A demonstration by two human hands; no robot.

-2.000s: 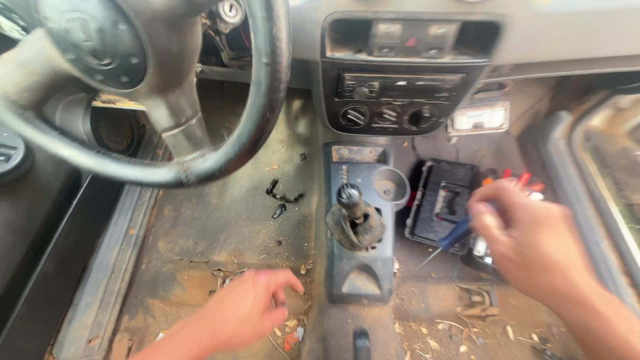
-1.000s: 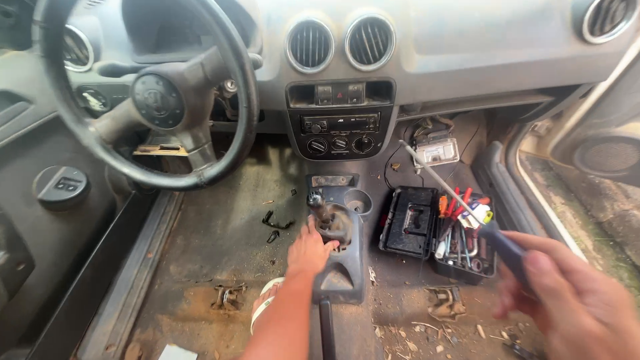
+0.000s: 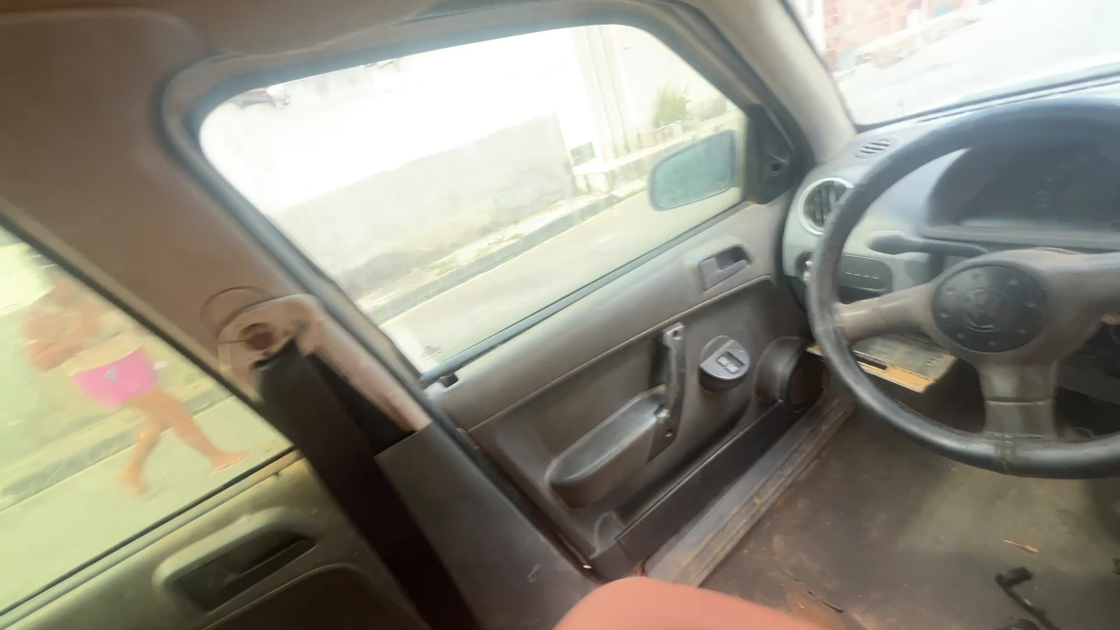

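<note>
Neither my left hand nor my right hand shows clearly now. A blurred, rounded reddish shape (image 3: pixel 691 605) enters at the bottom edge; whether it is a body part or clothing I cannot tell. To the right stands the car's steering wheel (image 3: pixel 989 306), in front of the instrument cluster. The closed front door panel (image 3: pixel 604 385) carries a pull handle (image 3: pixel 672 381), an armrest pocket (image 3: pixel 608 446) and a round switch pod (image 3: pixel 724 363). A small black part (image 3: pixel 1019 591) lies on the bare floor. The gear lever and tool box are out of view.
A black seat belt (image 3: pixel 359 472) hangs from the pillar at left. The door sill (image 3: pixel 752 499) borders the bare floor (image 3: pixel 884 525). Outside the rear side window, a person in pink shorts (image 3: pixel 115 378) walks by. A side mirror (image 3: pixel 694 171) shows beyond the front window.
The view has swung far to the left and up. A second ago my left hand was at the gear lever and my right hand held a screwdriver; both have left the view.
</note>
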